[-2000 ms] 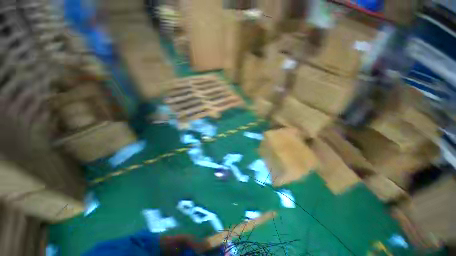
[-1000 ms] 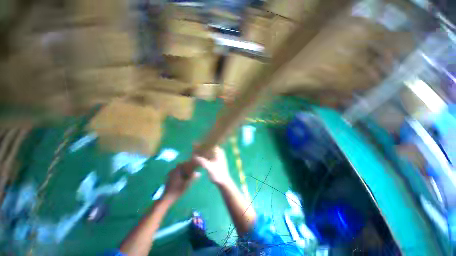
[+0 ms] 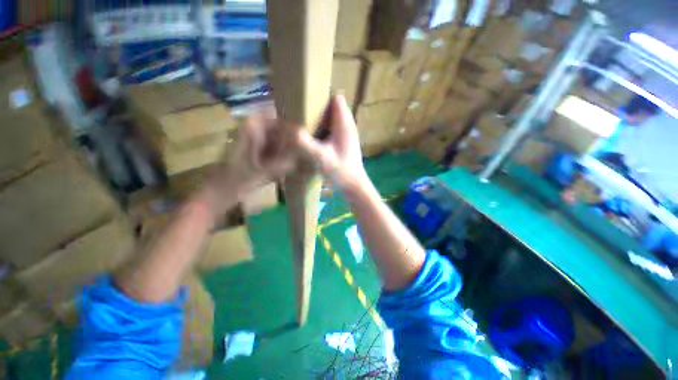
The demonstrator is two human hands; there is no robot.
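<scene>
A long, narrow brown cardboard piece stands upright in front of me, its lower end tapering down to the green floor and its top cut off by the frame's upper edge. My left hand is blurred and grips it from the left side. My right hand grips it from the right at about the same height, with the thumb side up. The fingers of both hands meet near the piece and partly hide each other. Both sleeves are blue.
Cartons are piled at the left, with more stacked cartons behind. A long green bench runs down the right, with blue bins under it. A person in blue is beyond it. White scraps lie on the floor.
The view has swung right towards the bench. The cardboard piece has gone from slanting to upright, and both hands holding it are higher in view.
</scene>
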